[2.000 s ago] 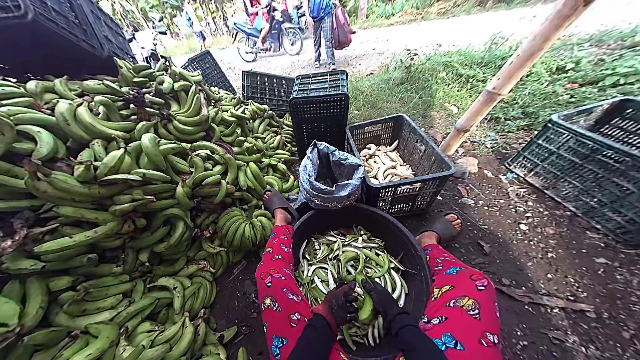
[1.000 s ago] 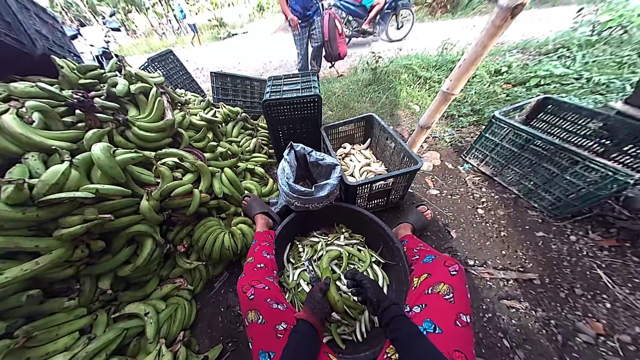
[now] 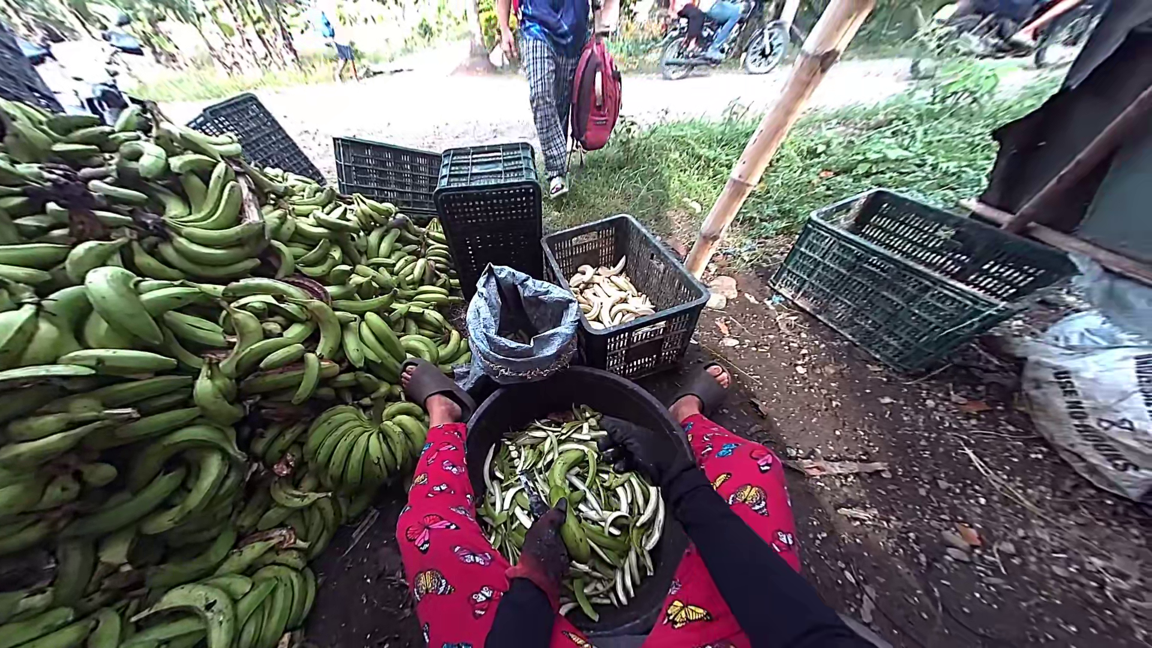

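Note:
A round black tub [image 3: 483, 432] stands between my legs, holding green plantain peels [image 3: 630, 517]. Low in the tub, my left hand [image 3: 545, 544], in a dark glove, has its thumb by a green plantain [image 3: 569, 508]; a thin dark object, perhaps a blade, shows beside it. My right hand [image 3: 634, 445], also in a dark glove, lies over the peels at the tub's upper right; whether it holds anything is hidden. Beyond the tub, a black plastic crate [image 3: 661, 328] holds peeled plantains [image 3: 612, 295]. A grey-blue woven sack [image 3: 522, 346] stands by its rim with its mouth open.
A large heap of green plantains [image 3: 207, 360] fills the left. Beyond it stand plastic crates [image 3: 490, 193]. A bamboo pole [image 3: 765, 135] leans at the back right, near another green crate [image 3: 900, 288]. A white sack [image 3: 1093, 405] lies far right. A person [image 3: 553, 63] stands with a red backpack [image 3: 596, 94].
My right hand has moved away from my left hand, toward the tub's upper right. The standing person with the red backpack is nearer. The view has shifted to the right.

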